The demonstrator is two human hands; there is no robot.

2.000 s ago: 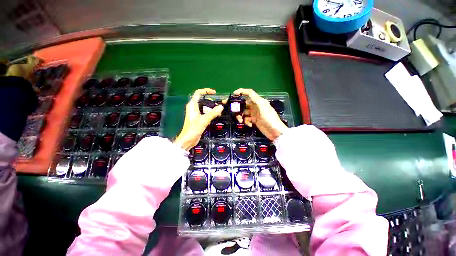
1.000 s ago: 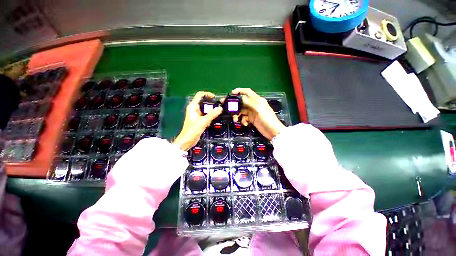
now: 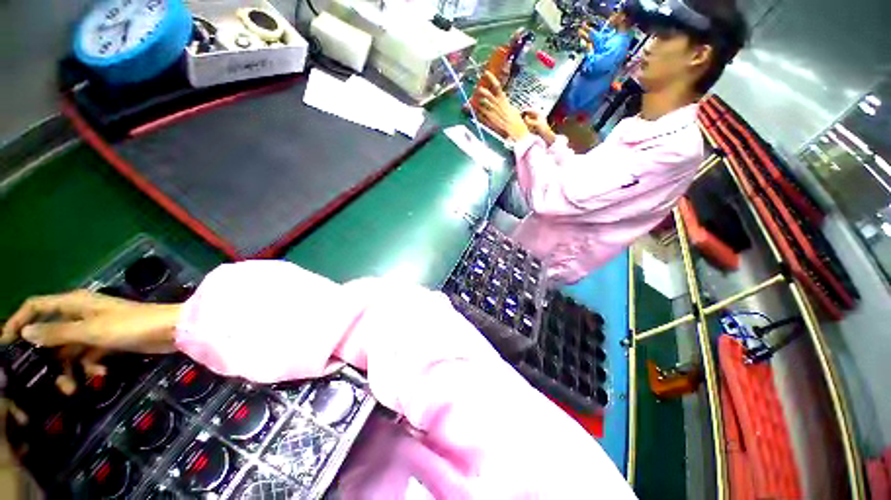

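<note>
The clear blister tray [image 3: 342,430] lies at the lower left, tilted in the picture, with round black units [image 3: 239,415] in its pockets, several with red marks. Two crosshatched pockets hold no unit. My right hand [image 3: 88,327] is over the tray's left part, palm down, fingers bent. Dark shapes lie under its fingertips; whether it grips a unit cannot be told. A blurred skin-coloured patch at the left edge may be part of my left hand [image 3: 14,415]; it is cut off and its hold is hidden.
The black mat [image 3: 254,161] with red edge lies beyond the tray. Behind it are a blue clock [image 3: 132,39], a parts box [image 3: 244,61] and paper slips [image 3: 361,103]. Stacked trays [image 3: 498,283] stand right of my sleeve. A person in pink [image 3: 606,176] works at the bench; racks stand at right.
The view has swung right, bringing the person and racks in; the left-hand tray and orange board are gone from view. Before, both hands held units up; now my right hand is palm down over the tray.
</note>
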